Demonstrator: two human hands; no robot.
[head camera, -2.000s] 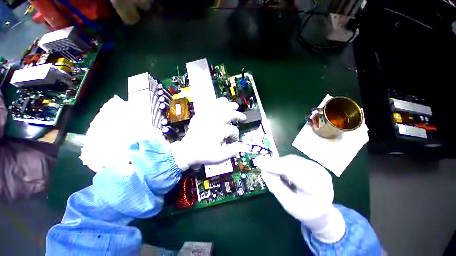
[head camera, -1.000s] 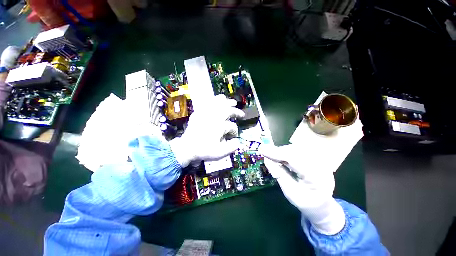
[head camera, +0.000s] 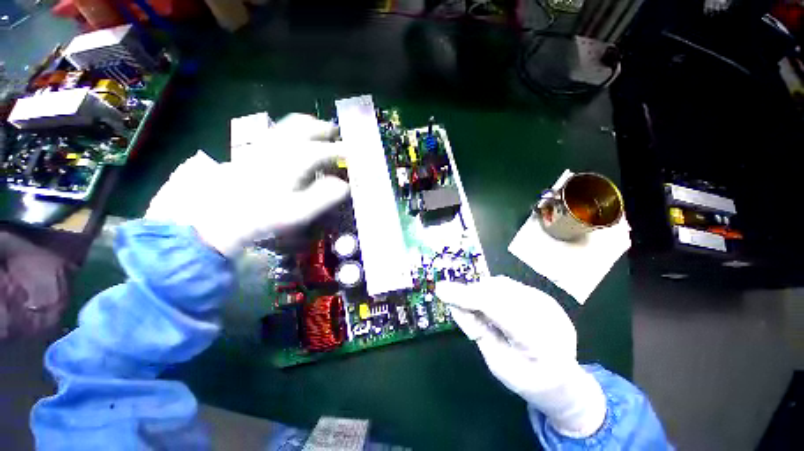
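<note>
A green power board lies on the green mat in front of me, with a long flat heatsink, copper-wound coils and two round capacitors. My gloved left hand is over the board's left part, fingers spread, hiding much of the finned heatsink. My gloved right hand is closed around a small brush, of which only a dark bit shows. Its fingertips are at the board's lower right; the brush tip cannot be made out.
A brass-coloured cup with amber liquid stands on a white pad to the right. Another board is at the upper left. A black tote holding a board is at the right. White cloth lies beside my left hand.
My left hand has moved up and left off the flat heatsink, uncovering it and the round capacitors. My right hand has moved slightly down. The other person's hand at the far left is gone.
</note>
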